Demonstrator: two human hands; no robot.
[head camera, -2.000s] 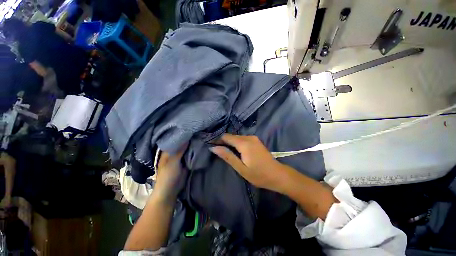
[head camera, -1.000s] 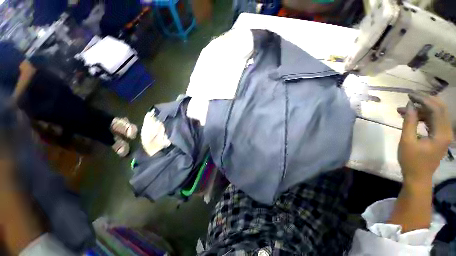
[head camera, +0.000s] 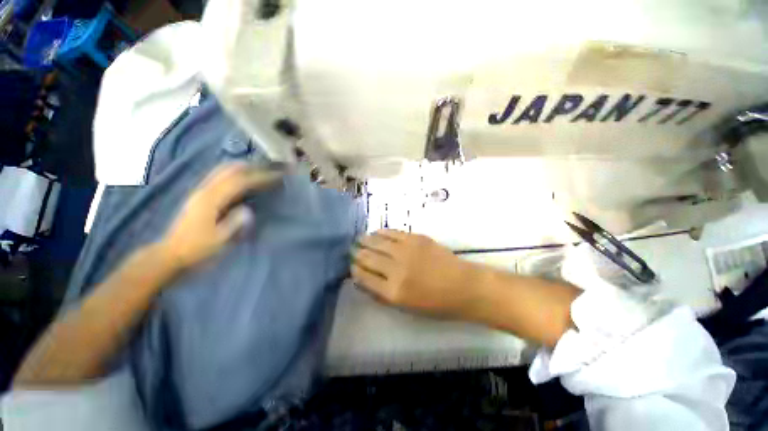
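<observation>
A blue-grey garment piece lies on the white machine bed left of the needle area and hangs over the front edge. White cloth lies beside it at the upper left. My left hand is blurred and rests over the grey cloth, thumb apart from the fingers; whether it grips cloth cannot be told. My right hand lies at the cloth's right edge, fingers bent, just below the needle plate; its fingertips are partly hidden. The cream sewing machine head is marked "JAPAN 777". The needle is too blurred to make out.
Black thread snips lie on the bed right of my right hand, near my white sleeve. A printed paper or label is at the right edge. A blue stool and a white object are in the background at left.
The view has moved closer to the machine. My right hand has come from beside the machine bed to the cloth's edge. My left hand, out of view a second ago, is over the cloth.
</observation>
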